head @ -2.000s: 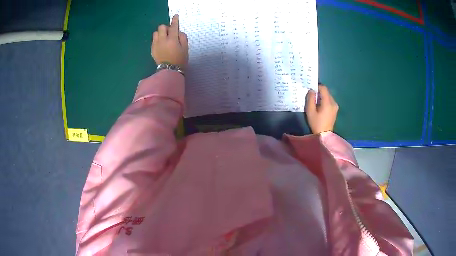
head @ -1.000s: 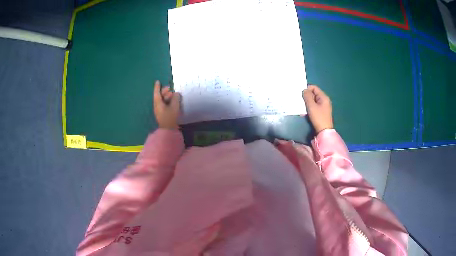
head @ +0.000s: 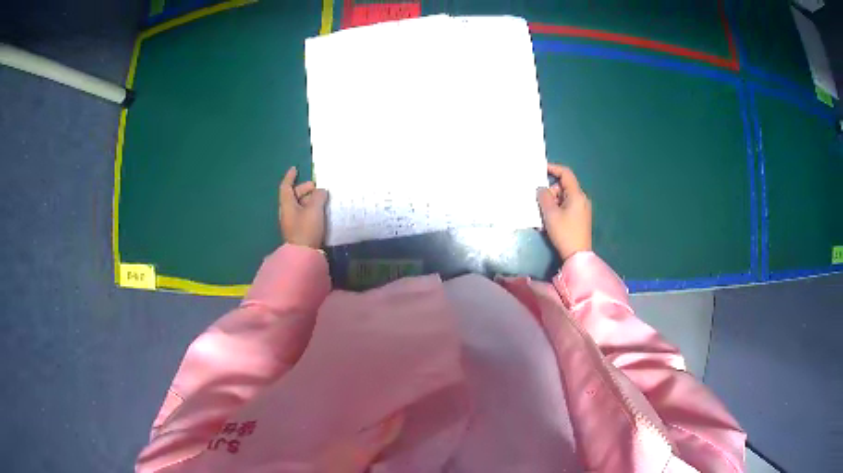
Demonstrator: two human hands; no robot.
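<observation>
A large white record form [head: 425, 129] is held over the green-matted bench [head: 213, 139]. Most of it is washed out by glare; faint rows of print show along its lower edge. My left hand [head: 305, 214] grips its lower left edge, with the index finger pointing up beside the paper. My right hand [head: 566, 211] grips its lower right edge. The sheet hides the mat behind it.
Yellow tape [head: 117, 185] edges the bench at left, with a yellow label [head: 138, 275]. Blue tape [head: 755, 185] and red tape [head: 638, 46] divide the mat. A red label [head: 381, 12] lies behind the form. A green label [head: 386, 271] shows at the front edge. A pale tube is at far left.
My left hand has come down from the sheet's upper left to its lower left edge. The sheet shows its top edge now and is brighter with glare. My right hand still holds it.
</observation>
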